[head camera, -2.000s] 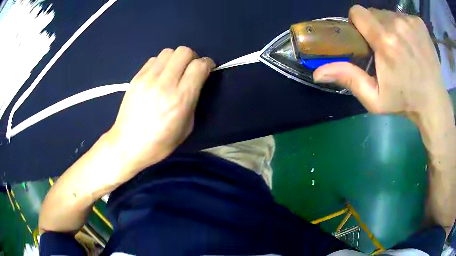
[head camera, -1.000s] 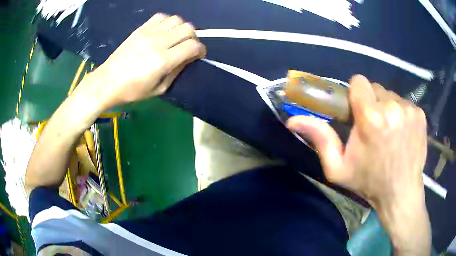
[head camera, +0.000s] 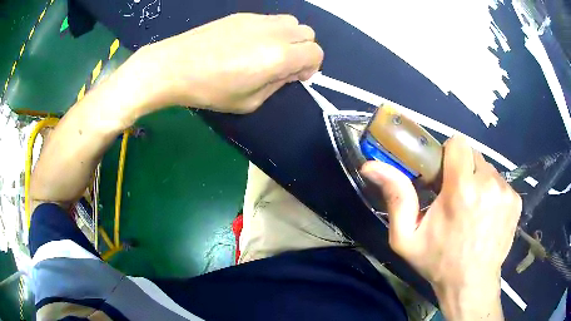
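Observation:
My left hand (head camera: 250, 63) is closed on the end of a narrow white fabric strip (head camera: 320, 100) at the upper middle; the fingertips are partly hidden. The strip runs from the fingers under the tip of the steam iron (head camera: 350, 141). My right hand (head camera: 451, 226) grips the iron's brown handle, with the thumb at the blue lever. The iron lies on the dark ironing cloth (head camera: 269, 147) near its front edge. A further length of white strip runs behind the iron, and a strip end shows beyond my right wrist.
A broad pile of white strips (head camera: 432, 44) with ragged ends lies at the back. A hose with a tied cord (head camera: 531, 251) is at the right. Yellow-framed stand (head camera: 122, 188) and white material are on the green floor at left. More strip lies at far right.
The view has swung left. My left hand has drawn the strip away from the right side, and the iron has turned, its tip still on the strip near the fingers. Both hands keep their holds.

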